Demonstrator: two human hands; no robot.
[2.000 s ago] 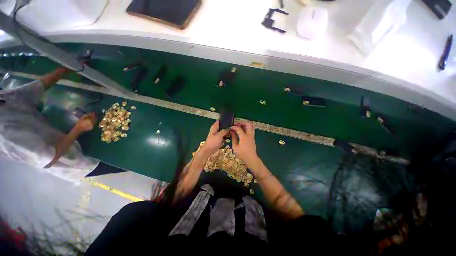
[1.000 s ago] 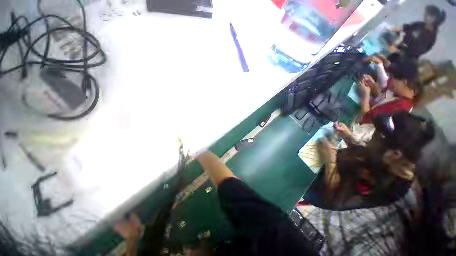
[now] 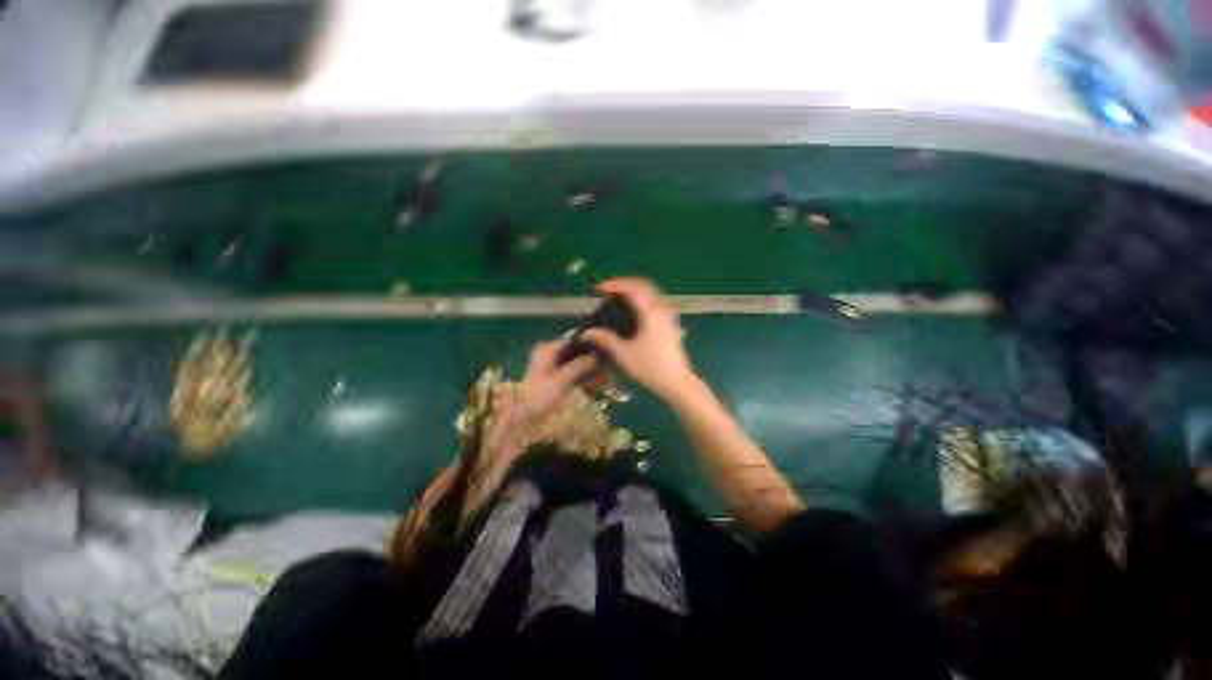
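Note:
The view is blurred. A dark oblong housing (image 3: 614, 316) is held between both my hands above the green surface. My right hand (image 3: 646, 335) grips it from the right, with fingers over its upper end. My left hand (image 3: 549, 376) is at its lower left end. A heap of small gold metal pieces (image 3: 582, 423) lies just below my hands, partly hidden by my left hand and forearm. Whether a gold piece is in my fingers cannot be told.
Dark housings and single gold pieces lie on the green belt (image 3: 691, 246) beyond a pale divider strip (image 3: 744, 304). A second gold heap (image 3: 213, 395) lies left. A white shelf (image 3: 598, 126) runs behind, with a dark rectangle (image 3: 233, 41). A person sits at right.
The view has swung back from the right side of the line to the work area. My hands, apart a second ago, are together again on a dark housing.

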